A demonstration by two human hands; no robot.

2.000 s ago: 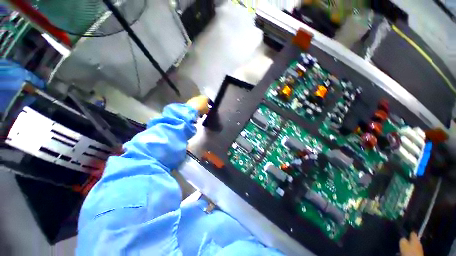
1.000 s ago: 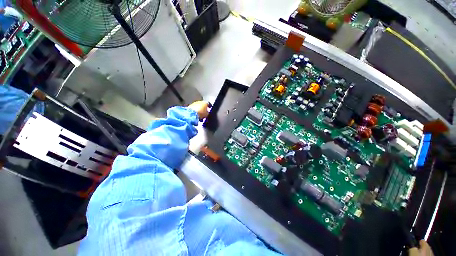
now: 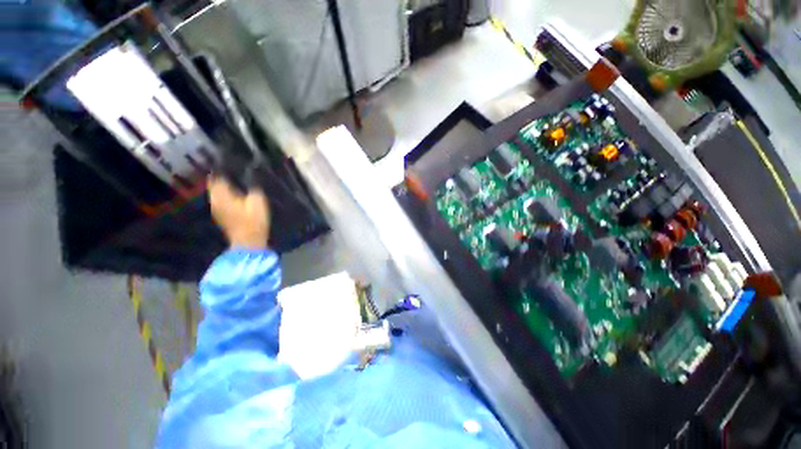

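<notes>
My left hand (image 3: 239,213) reaches out at the left, blurred, at the near side of a black bin (image 3: 97,215). Its fingertips meet dark parts by the lower end of a silver slotted metal plate (image 3: 132,96), which leans in the bin. Whether the fingers grip anything cannot be told. The large green circuit board (image 3: 571,302) lies component side up in its black carrier fixture (image 3: 470,294) on the right. My right hand is not in view.
A silver rail (image 3: 395,219) runs between me and the fixture. A black shallow tray (image 3: 465,114) is at the fixture's far left corner. A white box-like object (image 3: 318,324) is near my smock. A fan (image 3: 672,33) stands at the back right.
My left hand has left the fixture's far left edge and moved left to the bin. My right hand has gone out of view. The view has turned left.
</notes>
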